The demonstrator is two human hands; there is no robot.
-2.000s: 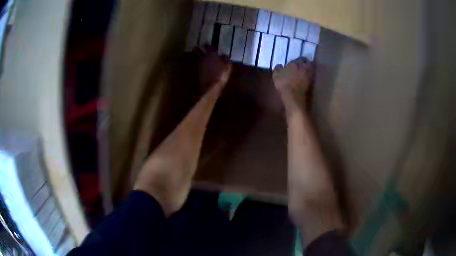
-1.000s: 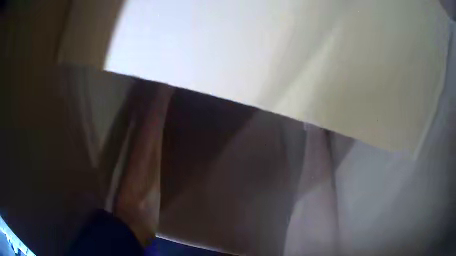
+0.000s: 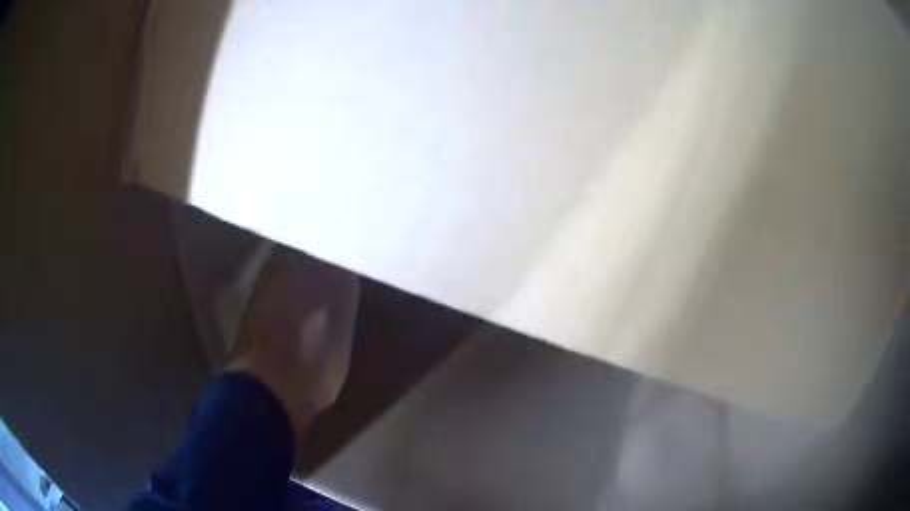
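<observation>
A wide pale carton flap [image 3: 479, 150] fills the upper part of the view, very close to the camera. Below its edge is the dark inside of a brown shipping carton [image 3: 389, 369]. My left forearm, with a dark blue sleeve, reaches into the carton from the lower left and passes under the flap. My left hand is hidden behind the flap. My right hand is not seen; a faint pale shape at the lower right is too blurred to tell. No product boxes show inside the carton.
A narrower tan carton panel [image 3: 175, 100] stands at the left of the flap. The carton's near edge [image 3: 324, 494] shows at the bottom. A bright bluish-white strip lies in the lower left corner. The left side is dark.
The rows of white boxes and both hands, seen two seconds ago, are now covered by the flap. Since one second ago the flap's edge sits lower, and the right forearm is no longer distinct.
</observation>
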